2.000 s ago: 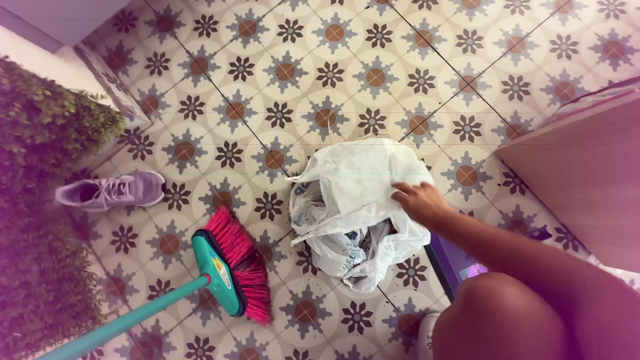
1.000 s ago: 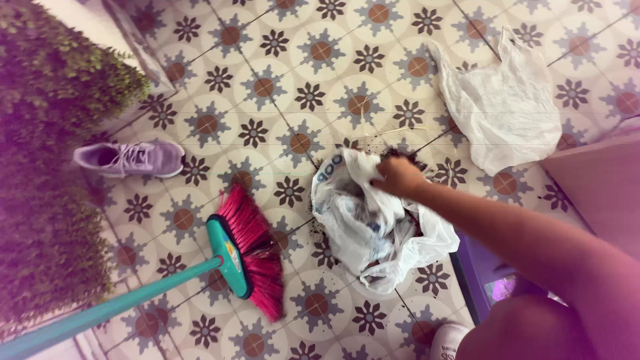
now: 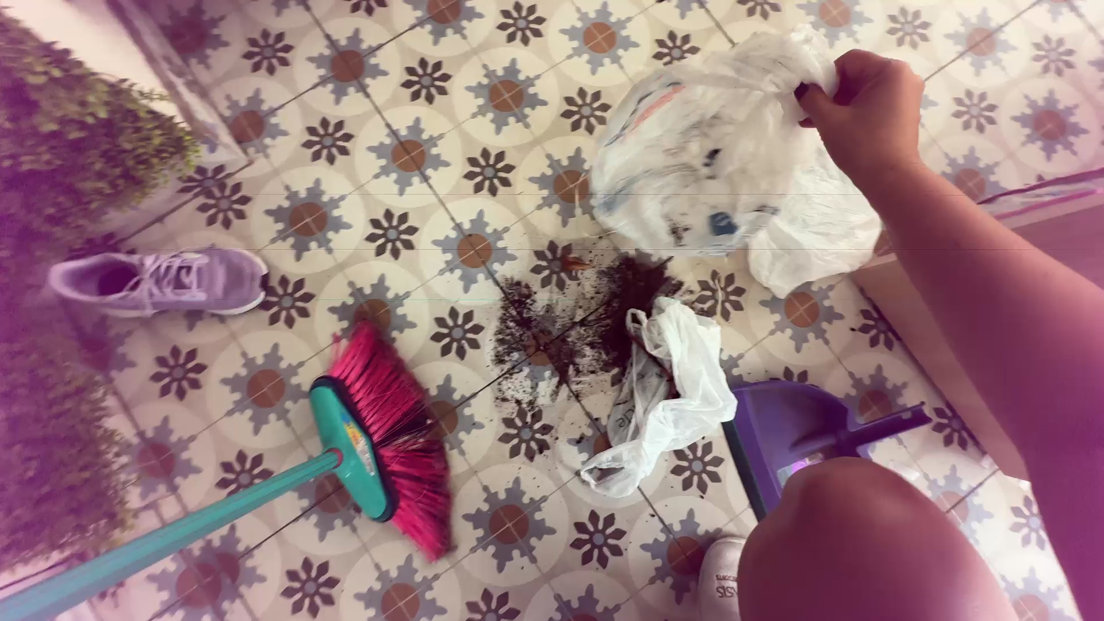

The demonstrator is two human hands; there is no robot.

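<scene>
My right hand (image 3: 867,108) grips the gathered top of a full white plastic bag (image 3: 690,164) at the upper right. Part of another white plastic bag (image 3: 815,224) shows behind it. Below, a crumpled white plastic bag (image 3: 677,379) lies at the edge of a patch of dark, soil-like debris (image 3: 634,297) on the patterned tile floor. A green broom head with red bristles (image 3: 384,440) rests left of the debris, its handle running to the lower left. The purple dustpan (image 3: 789,423) is right of the crumpled bag, partly behind my knee. My left hand is out of view.
A lilac sneaker (image 3: 164,280) lies at the left beside leafy greenery (image 3: 78,138). A pinkish panel (image 3: 957,345) stands along the right side. My bent knee (image 3: 871,543) and a white shoe (image 3: 723,573) are at the bottom.
My right hand has moved up and right with the full bag, which sat over the debris one second ago. The dark patch and crumpled bag are now exposed.
</scene>
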